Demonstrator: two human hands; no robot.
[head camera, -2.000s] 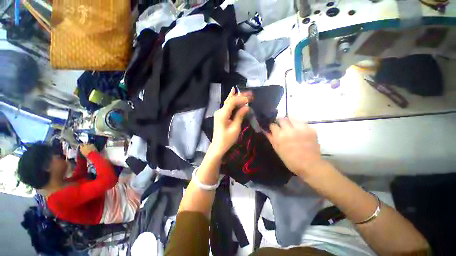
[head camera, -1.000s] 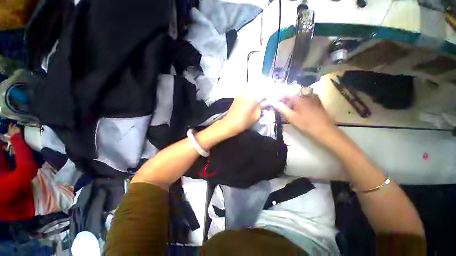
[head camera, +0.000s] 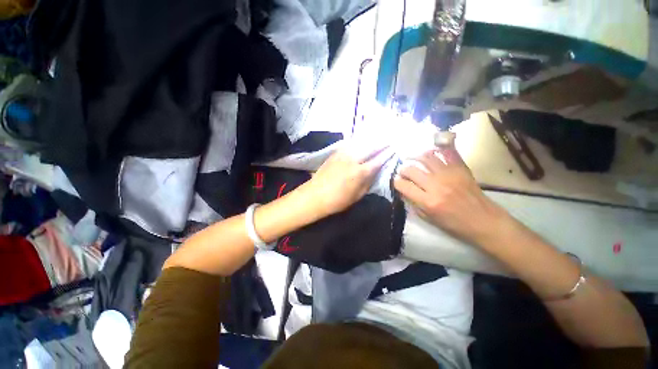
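Note:
A black garment piece (head camera: 346, 234) with red line marks lies under my forearm and hands, its right end at the front edge of the machine bed. My left hand (head camera: 351, 176) lies on the cloth just left of the needle area, fingers pressed on its edge. My right hand (head camera: 440, 186) rests at the right side of the needle area with bent fingers; whether it grips the cloth is hard to tell. The sewing machine (head camera: 613, 29) has a teal edge. Lamp glare hides the needle, presser foot and my fingertips.
Dark red-brown snips (head camera: 521, 150) lie on the bed, touching a black scrap (head camera: 566, 138). A large black and grey garment heap (head camera: 144, 79) is at the left. White cloth (head camera: 433, 317) covers my lap. Part of a person in red (head camera: 18, 270) shows at the far left.
Both hands came from above the heap to the needle with the black cloth. Since one second ago my right hand has shifted slightly down, and more red marks show. The view has shifted.

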